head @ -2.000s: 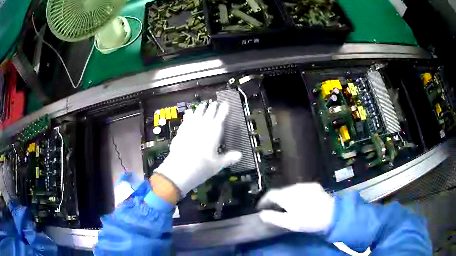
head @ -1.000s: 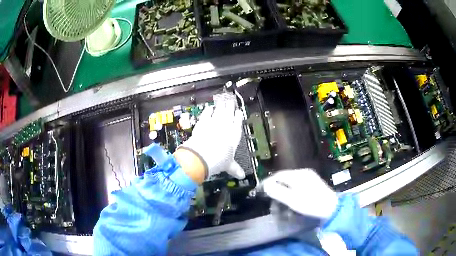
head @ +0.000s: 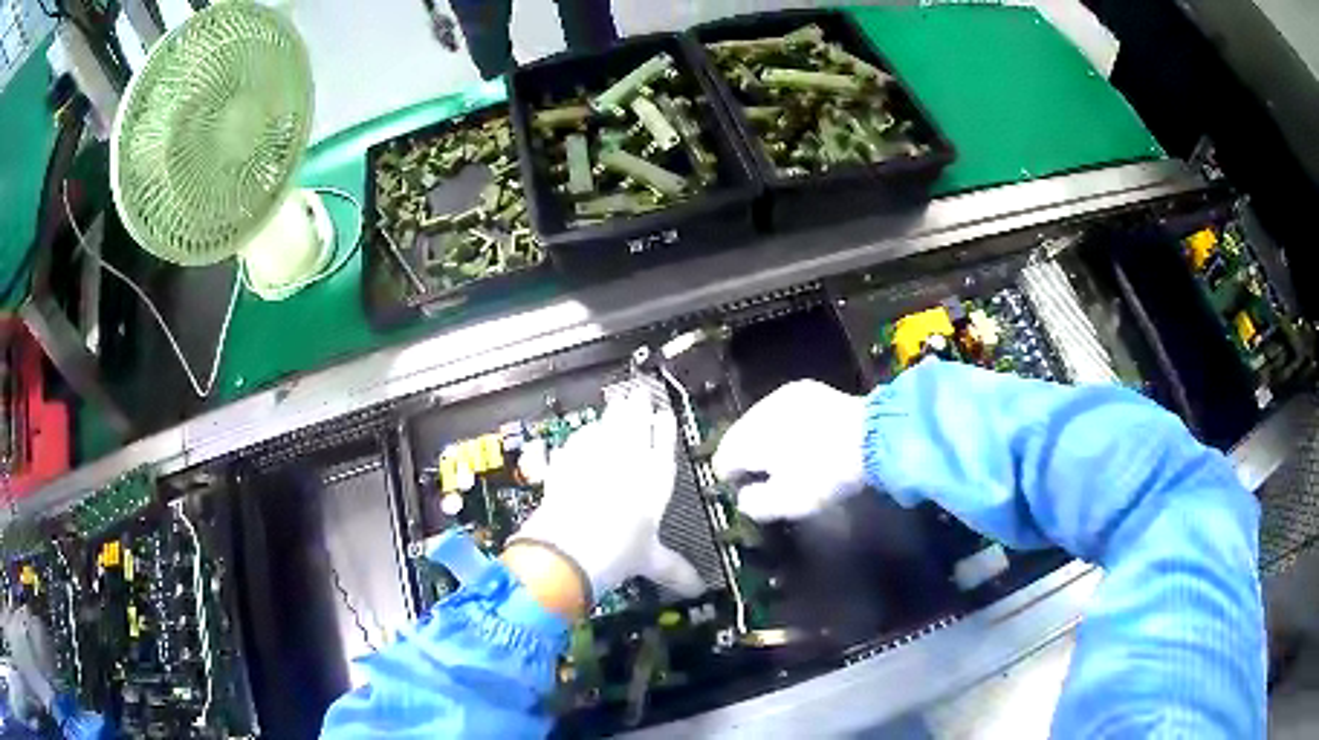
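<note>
A populated circuit board (head: 506, 499) lies in its black carrier (head: 506, 398) in front of me, with yellow parts at its upper left. My left hand (head: 615, 499), in a white glove, lies flat over the ribbed grey block (head: 694, 528) on the board's right half, thumb spread. My right hand (head: 793, 451), also gloved, is at the carrier's right side, beside the thin white rod (head: 728, 557). Its fingers are bent down at the olive clamp bar there, which is mostly hidden; whether they grip it is unclear.
Three black bins (head: 644, 239) of olive clamp pieces stand beyond the metal rail (head: 579, 311), beside a pale-green fan (head: 217, 138). More boards lie left (head: 138, 607) and right (head: 948, 340). A person's legs (head: 535, 22) show behind; another hand (head: 26, 651) is far left.
My right hand has moved up from the front rail to the carrier's right side. My left hand stays on the ribbed block. The view has tilted up, showing more of the bins and fan.
</note>
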